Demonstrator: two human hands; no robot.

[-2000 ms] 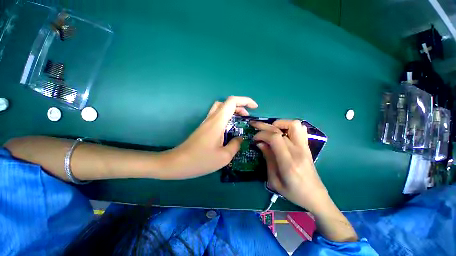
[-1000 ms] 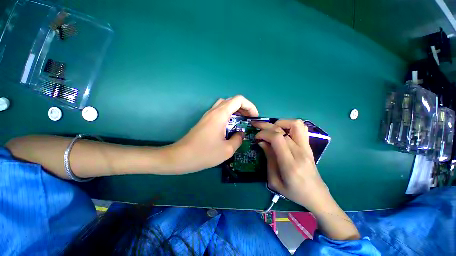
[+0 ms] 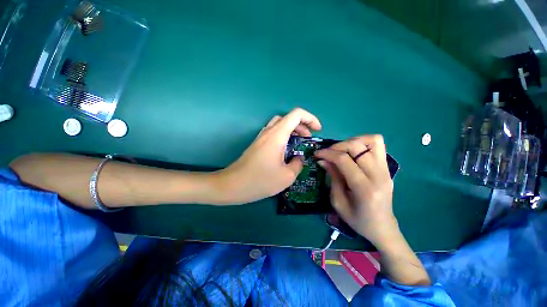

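Note:
A green circuit board (image 3: 304,184) lies in a black housing (image 3: 288,209) on the bench. My left hand (image 3: 262,162) holds the housing's left side, with the thumb at the board and the fingers curled at the back edge. My right hand (image 3: 361,186) is over the right part of the board, its thumb and index fingertips pinched together at the upper part. Whether a small part is between these fingertips is too small to tell. A dark phone (image 3: 393,165) lies mostly hidden under my right hand, with a white cable (image 3: 331,240) at its lower end.
A clear tray (image 3: 129,66) with dark striped parts is at the upper left, white discs (image 3: 117,128) below it. Another small white disc (image 3: 426,139) is at right. Clear packs (image 3: 492,147) and black units (image 3: 510,90) stand far right. A pink tray (image 3: 360,267) is below the bench edge.
The housing and both hands sit slightly further right in view. My right fingertips have lifted and drawn back from the board's top edge, and the phone is more covered. My left hand keeps its hold.

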